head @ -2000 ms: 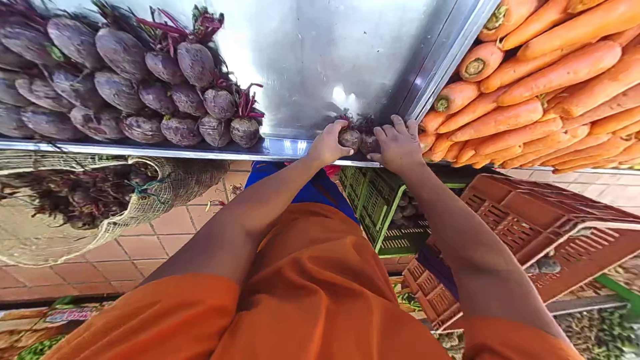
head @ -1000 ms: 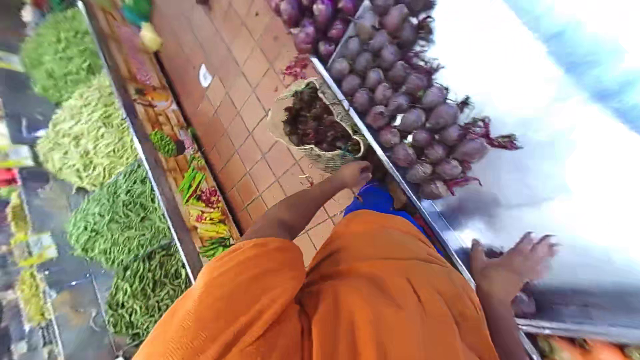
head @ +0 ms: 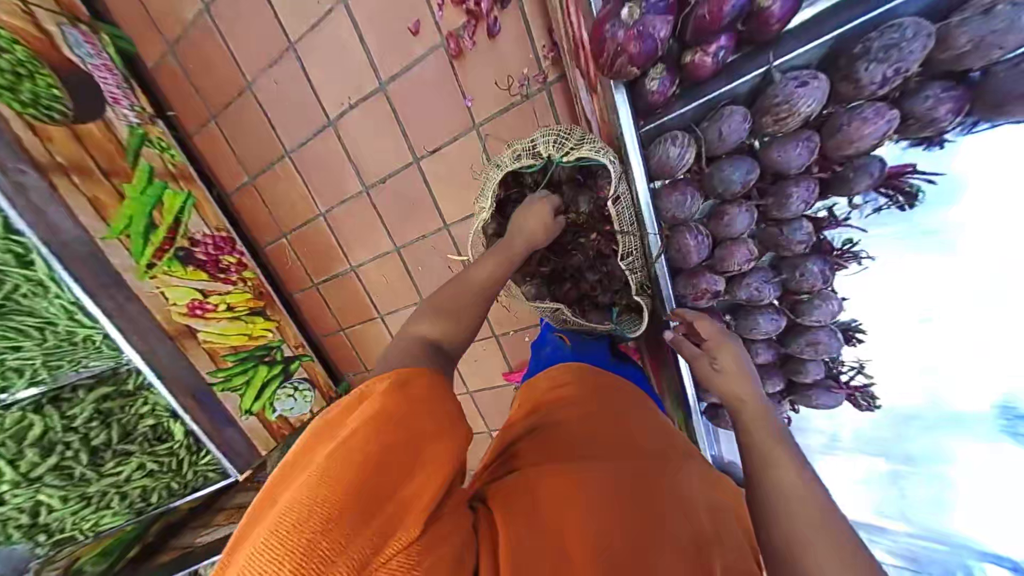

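Observation:
An open-topped mesh sack full of dark beetroots with stem ends stands on the tiled floor beside the display counter. My left hand reaches over the sack with its fingers curled down at the contents; whether it grips a beetroot is hidden. My right hand is at the counter's metal edge, fingers partly curled and apart, with nothing seen in it. Next to it, rows of beetroots lie stacked on the counter, their red stems toward the bare metal side.
Red onions fill a neighbouring section behind a metal divider. Opposite, across the tiled floor, a counter with a vegetable-printed front holds green beans and green pods. Onion skins lie on the floor.
The view has swung toward the sack. Both hands were at beetroots on the metal counter two seconds ago; my left hand is now over the sack, my right at the counter edge.

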